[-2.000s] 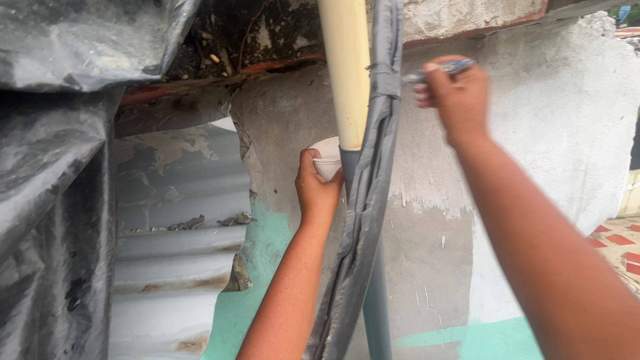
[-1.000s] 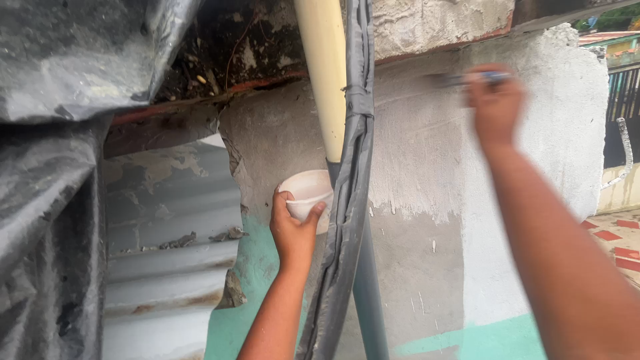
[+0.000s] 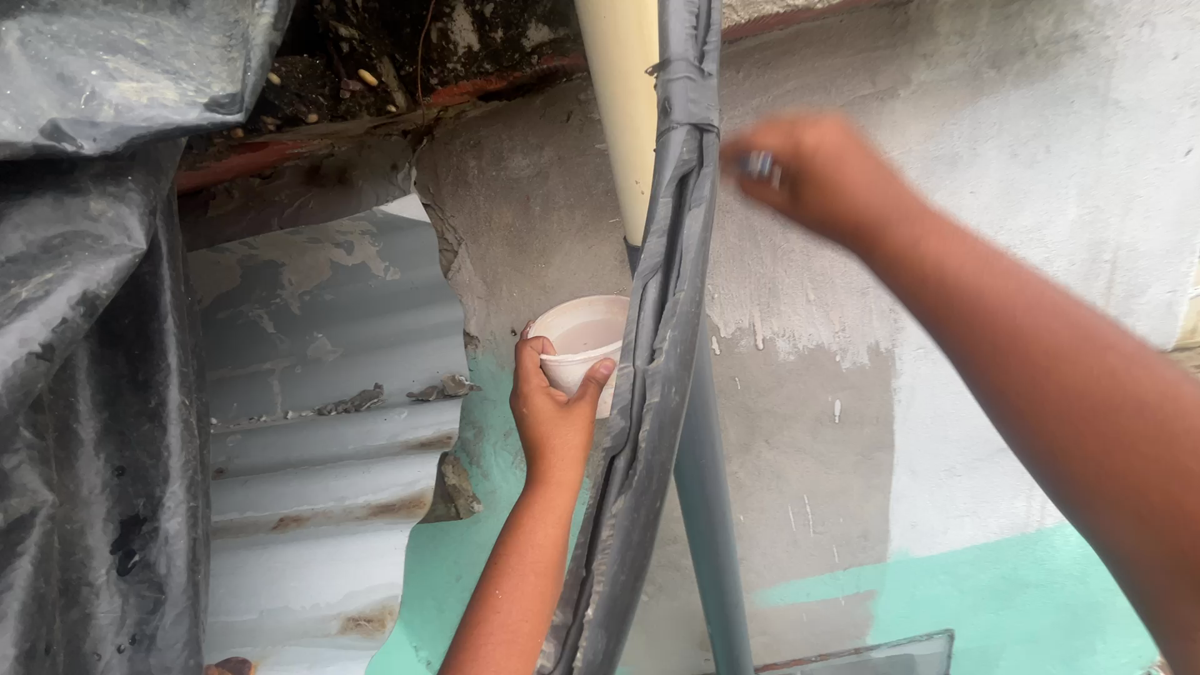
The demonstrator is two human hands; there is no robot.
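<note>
A whitish plastic tub (image 3: pixel 579 342) with pale liquid inside is gripped at its rim by my left hand (image 3: pixel 561 403), just left of the wrapped grey cable bundle. My right hand (image 3: pixel 816 178), blurred, is raised right of that bundle, closed around a small tool (image 3: pixel 757 167) with a blue and silvery part; the tool's far end cannot be made out. Behind both hands stands the wall (image 3: pixel 806 422), with a whitish coat on its upper part, bare grey below and white at the right.
The grey cable bundle (image 3: pixel 670 328) hangs before a cream and grey pipe (image 3: pixel 619 103). Black plastic sheeting (image 3: pixel 103 375) drapes at the left, beside corrugated metal (image 3: pixel 319 469). A ragged masonry ledge (image 3: pixel 497 94) runs above. Turquoise paint (image 3: pixel 1031 581) covers the lower wall.
My right hand has moved left along the wall, near the cable bundle. My left hand still holds the tub, which was partly behind my fingers two seconds ago. The view has shifted.
</note>
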